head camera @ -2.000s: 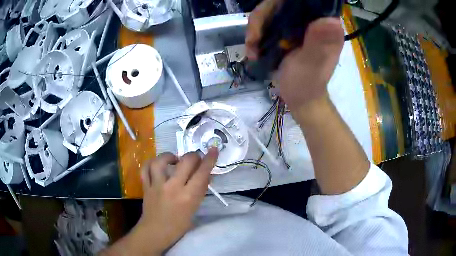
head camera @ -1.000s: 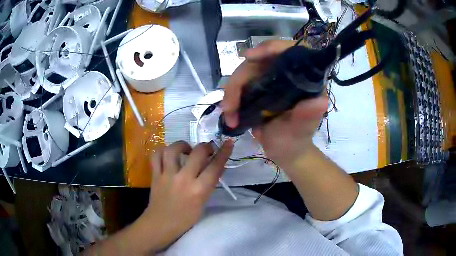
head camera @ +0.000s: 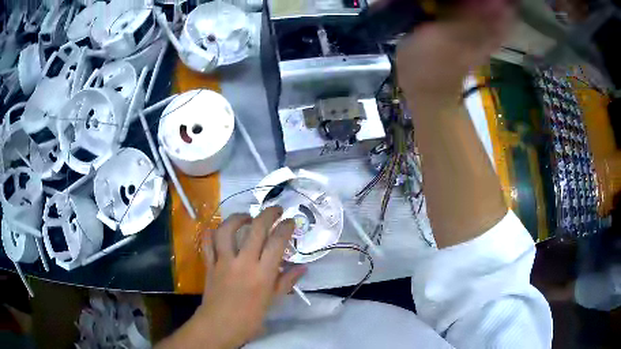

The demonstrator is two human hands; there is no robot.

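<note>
A white round plastic housing (head camera: 325,228) lies open side up on the ribbed sheet, with a small pale part (head camera: 298,225) seated inside and thin dark lead wires curving out at its lower right. My left hand (head camera: 248,262) holds the housing's left side, its fingertips reaching inside by the pale part. My right hand (head camera: 453,51) is raised at the top right, blurred, around the dark electric screwdriver (head camera: 436,7), which is mostly cut off by the top edge.
The silver screw feeder (head camera: 333,78) stands behind the housing. Loose lead wires (head camera: 395,167) lie right of it. An upturned housing (head camera: 196,129) is on the orange tape, with many housings (head camera: 88,129) heaped left. A gridded sheet of parts (head camera: 568,150) is at far right.
My right hand brought the screwdriver down onto the housing, then lifted it away to the upper right. My left hand stayed at the housing. The camera view has also shifted.
</note>
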